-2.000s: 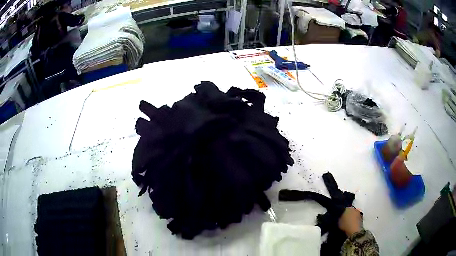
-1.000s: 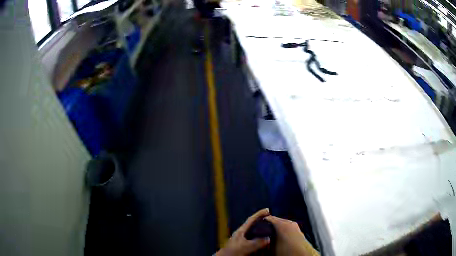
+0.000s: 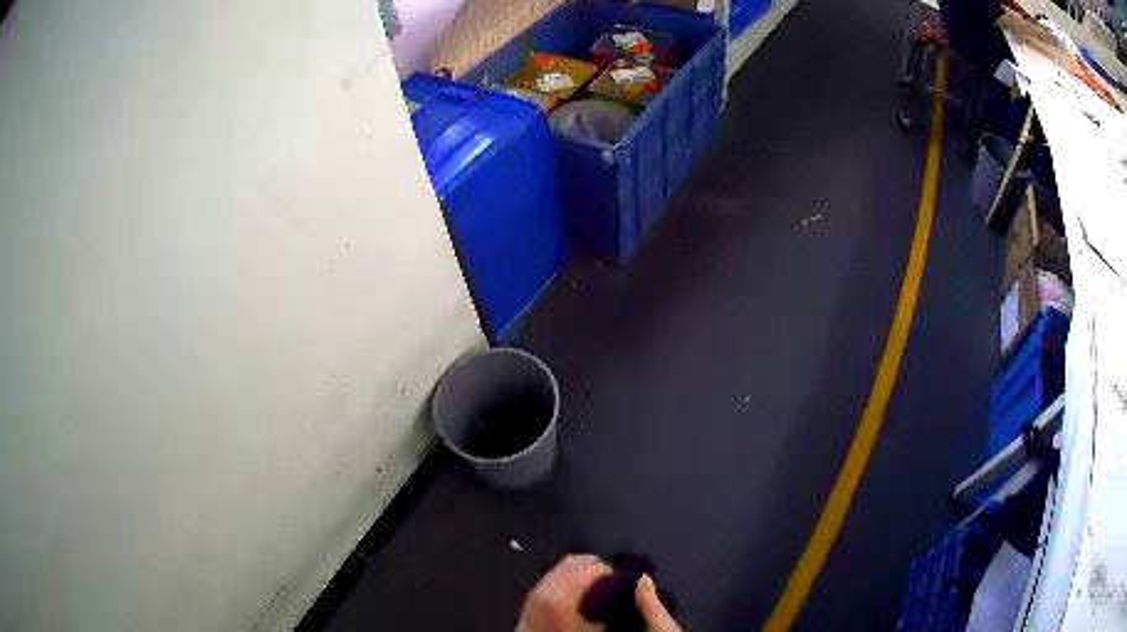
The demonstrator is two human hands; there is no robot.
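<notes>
My left hand (image 3: 566, 595) is at the bottom edge, closed on a small dark bunch (image 3: 618, 590), likely dark strips. My right hand (image 3: 655, 607) is mostly cut off by the bottom edge; its fingertip touches the right side of the same bunch. The two hands are close together with the bunch between them. A round grey waste bin (image 3: 514, 465) stands on the floor ahead, against the wall corner, dark inside. The hands are nearer to me than the bin.
A pale wall (image 3: 247, 284) fills the left. Blue crates (image 3: 674, 154) stand behind the bin, holding labelled packs. A yellow line (image 3: 892, 340) curves along the grey floor. The white table edge (image 3: 1078, 407) is at the right, with blue crates under it. A person (image 3: 974, 31) is far off.
My view has turned left, away from the table and strip heap. The grey bin is now larger and nearer. Both hands remain together at the dark bunch.
</notes>
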